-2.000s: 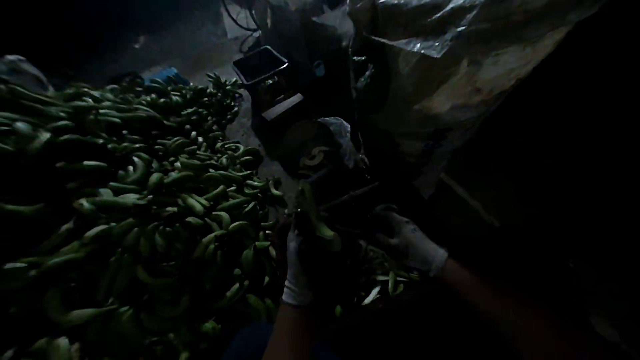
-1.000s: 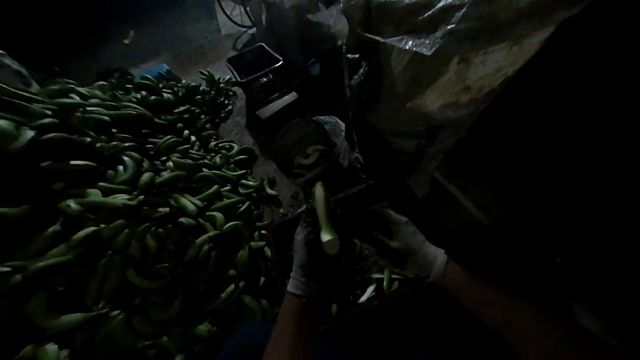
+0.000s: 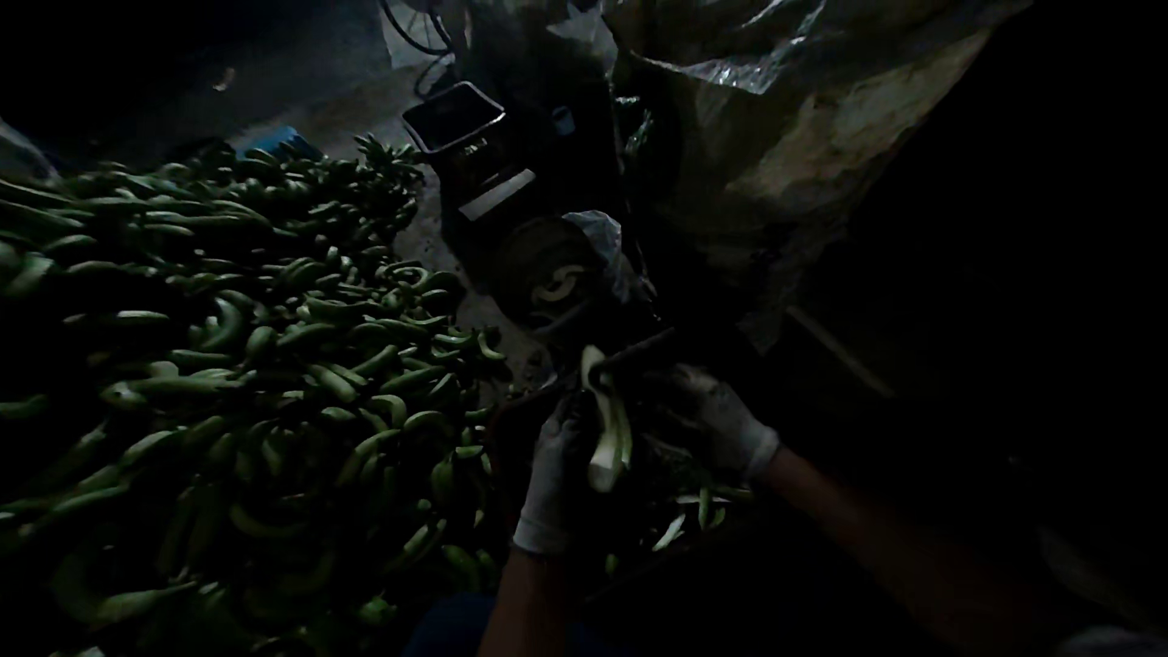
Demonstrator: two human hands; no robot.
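Observation:
My left hand [image 3: 552, 465], in a pale glove with dark fingers, is at the left side of a partly peeled green banana or plantain [image 3: 607, 447]. Pale flesh shows along it, with a green strip on its right side. My right hand [image 3: 716, 415], gloved the same way, is to the right of the fruit, near a dark narrow bar or tool [image 3: 639, 351] that crosses the fruit's upper part. Darkness hides the fingertips of both hands. Beyond the hands, a dark round container [image 3: 529, 265] holds pale peeled fruit [image 3: 558, 285].
A large heap of green bananas or plantains [image 3: 319, 365] covers the left side. Strips of peel [image 3: 671, 531] lie below my hands. A black-rimmed square tray [image 3: 456, 119] stands farther back, with a blue object [image 3: 278, 144] behind the heap. Plastic sheeting [image 3: 785, 119] hangs at the upper right.
Two seconds ago the fruit between my hands was mostly green; now much of its pale flesh shows. Both hands stay in nearly the same area.

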